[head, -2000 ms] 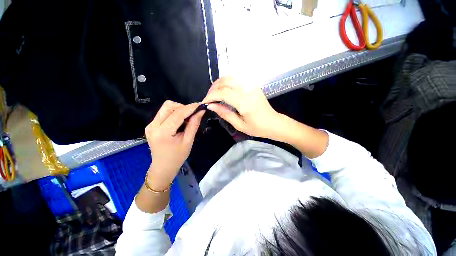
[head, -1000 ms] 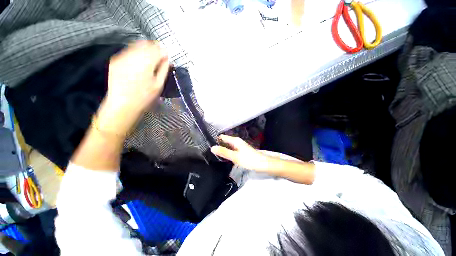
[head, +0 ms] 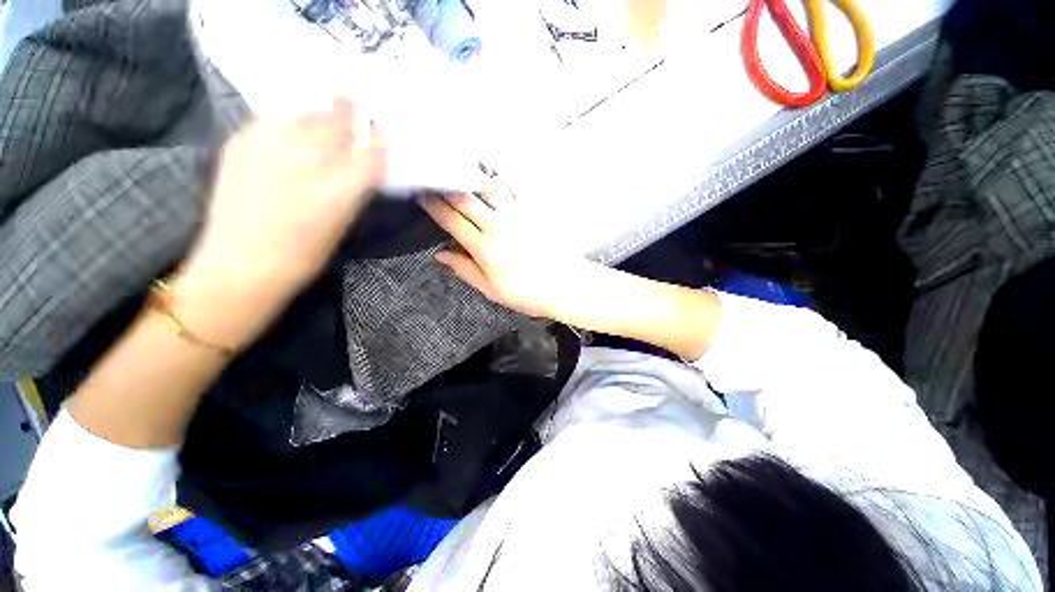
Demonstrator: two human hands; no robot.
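Note:
The jacket's grey check front panel (head: 411,318) and black cloth lie over the table's front edge and my lap. The bulky grey plaid hood (head: 98,243) lies at the left. My left hand (head: 295,174) is blurred above the upper edge of the black cloth; its fingertips are at the edge, and I cannot tell if they grip. My right hand (head: 498,254) pinches the edge of the black cloth beside it, near the middle of the view. The zipper cannot be made out.
The white table (head: 648,150) has a measuring scale along its front edge. Scissors with red and yellow handles (head: 789,58) lie at the upper right. Sewing machine parts and a blue-grey cylinder (head: 454,32) are at the top. Checked garments (head: 983,174) hang at right; a blue basket (head: 393,541) is below.
The jacket has been turned, bringing its grey panel and plaid hood into view. My right hand has moved up from the lower strip to the cloth's upper edge, close to my left hand.

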